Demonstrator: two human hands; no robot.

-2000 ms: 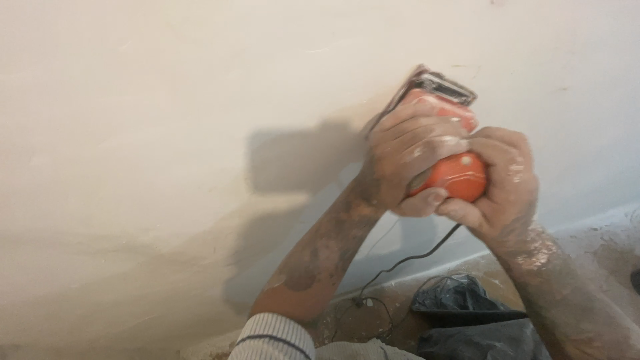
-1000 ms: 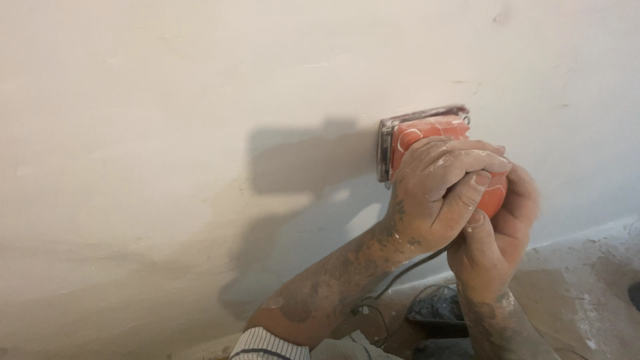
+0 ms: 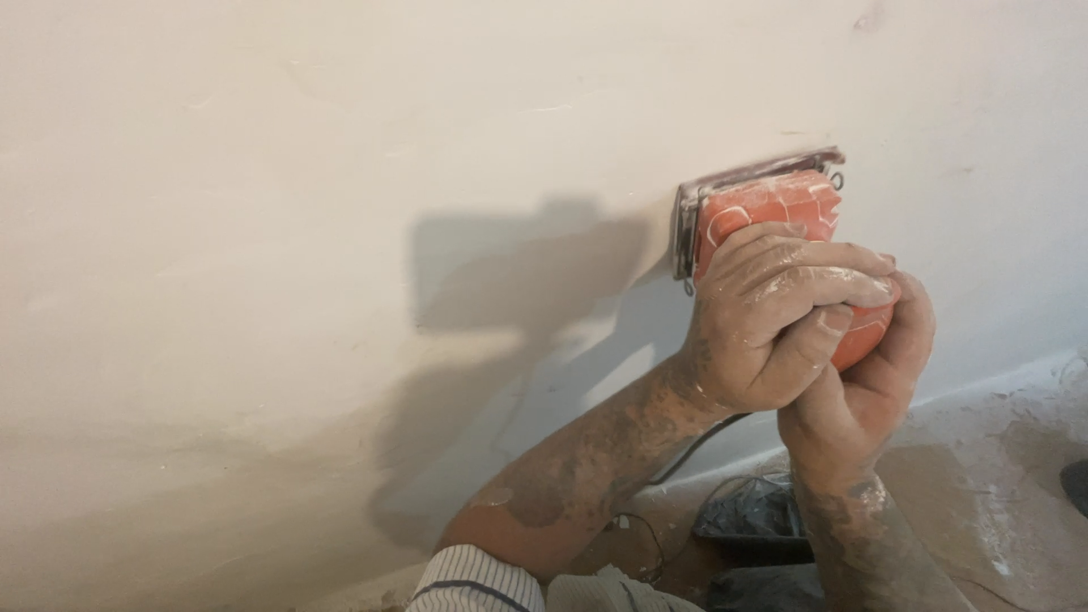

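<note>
An orange electric sheet sander [image 3: 769,208] with white markings lies with its rectangular metal-edged pad against, or very close to, the pale plastered wall [image 3: 255,170]. My left hand [image 3: 782,314] wraps over the sander's body, fingers closed around it and dusted white. Below and to the right, my right hand [image 3: 867,382] grips the rounded rear end of the sander, its fingers partly hidden behind it. A dark power cord [image 3: 701,446] runs down from behind my left wrist toward the floor.
Near the wall's foot, black plastic [image 3: 752,510] and another dark item [image 3: 765,588] lie on the dusty floor [image 3: 960,484]. The cord loops beside them. A dark object [image 3: 1076,486] shows at the right edge. Shadows of my arms and the sander fall on the wall.
From two seconds ago, the sander has turned and moved lower, its pad now facing the wall. Both hands have shifted with it; since one second ago they have moved little.
</note>
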